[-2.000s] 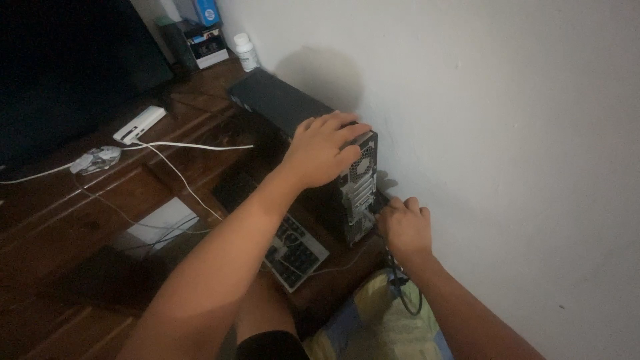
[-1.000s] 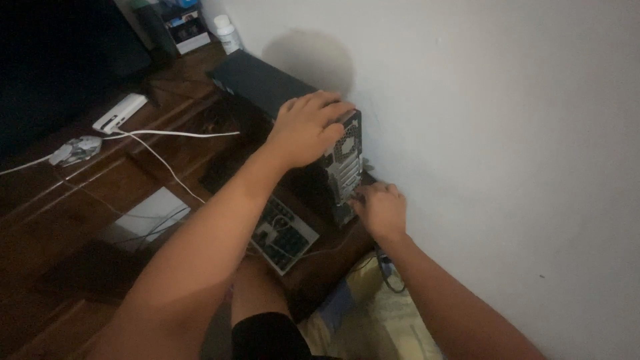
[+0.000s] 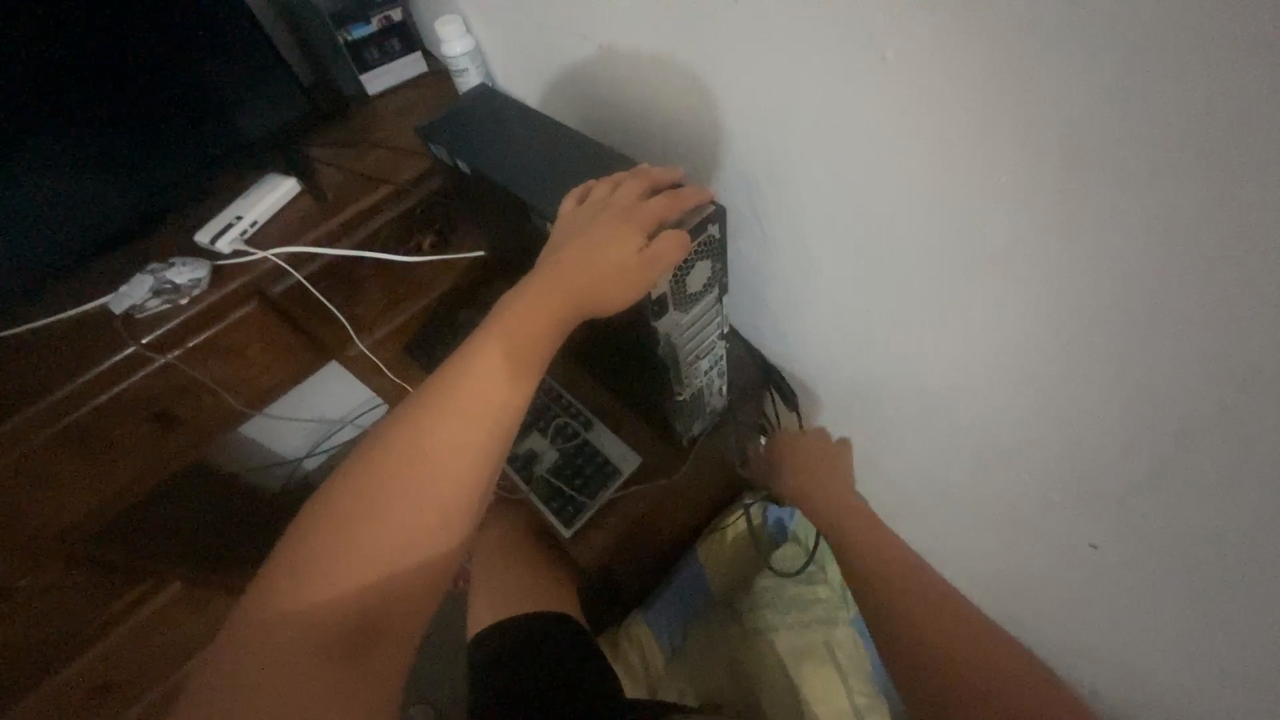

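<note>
A black desktop computer tower (image 3: 545, 150) stands by the wall, its rear panel with fan grille and ports facing me. My left hand (image 3: 625, 240) rests spread on the top rear edge of the case. Lower right of the tower, beside the wall, my right hand (image 3: 805, 465) is curled around black cables (image 3: 785, 385); the fingers are blurred. One dark cable loop (image 3: 790, 572) hangs below that hand over a patterned cloth. Left of the tower's foot lies a keyboard (image 3: 575, 460) with a pale frame, a thin cable across its keys.
On the wooden desk (image 3: 230, 350) lie a white power bank (image 3: 248, 212), white cables and a clear plastic bundle (image 3: 162, 286). A dark monitor (image 3: 120, 120) stands at upper left. A white bottle (image 3: 460, 55) is behind the tower. Patterned fabric (image 3: 760, 620) lies below, against the wall (image 3: 1000, 300).
My right hand has moved from the tower's rear ports down and away, to the cables beside it. The left hand stays on top of the case.
</note>
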